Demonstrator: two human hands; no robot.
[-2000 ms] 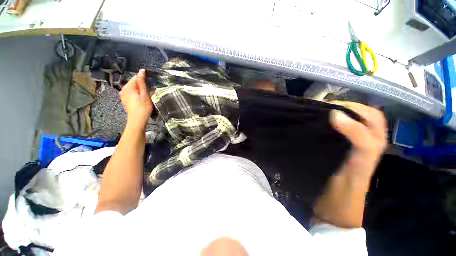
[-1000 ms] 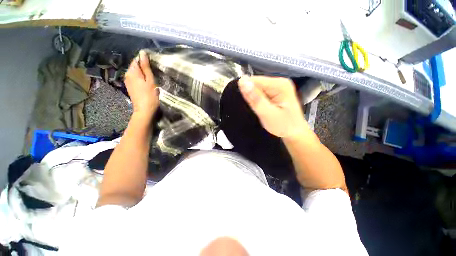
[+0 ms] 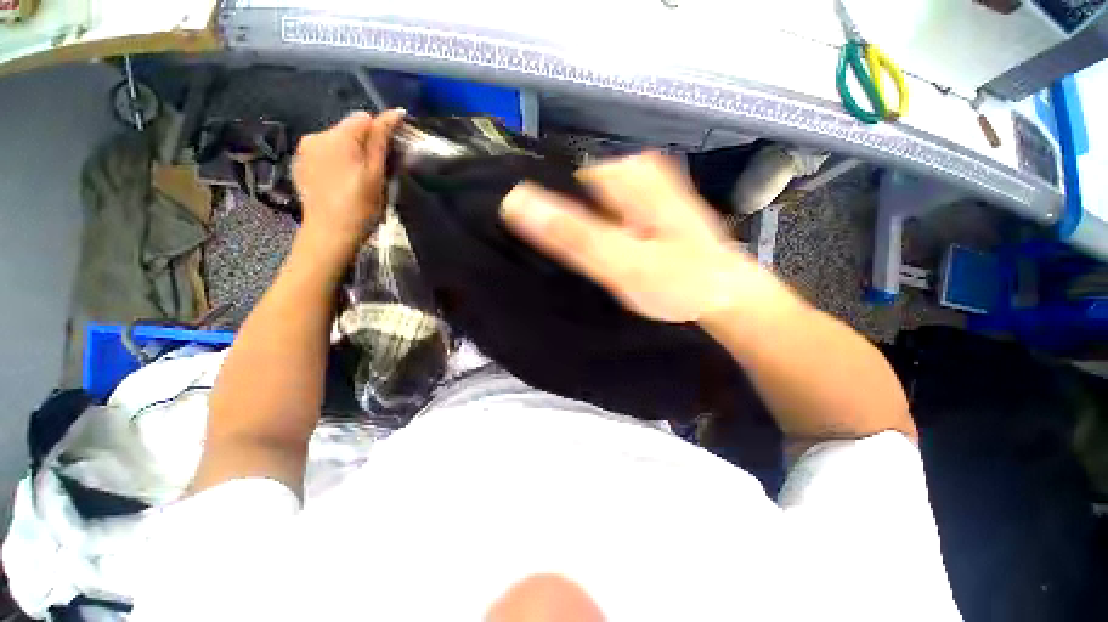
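Observation:
My left hand (image 3: 346,174) is closed on the upper left edge of the plaid garment piece (image 3: 397,326), above my lap below the table's front edge. The black fabric piece (image 3: 504,277) is spread over much of the plaid, which shows at the top edge and hangs down at the left. My right hand (image 3: 636,235) is blurred, with thumb and fingers apart, over the black fabric. It grips nothing that I can see; its fingertips may touch the cloth.
The white table's front edge carries a measuring scale (image 3: 553,75). Green-and-yellow scissors (image 3: 870,80) and a small wooden-handled tool (image 3: 989,130) lie at its right. A blue bin (image 3: 111,361) and white cloth (image 3: 73,510) are at left, black cloth (image 3: 999,474) at right.
My right hand has let go of the black fabric's edge and opened over it. The black fabric, earlier stretched out to the right, now covers more plaid. My left hand keeps its hold.

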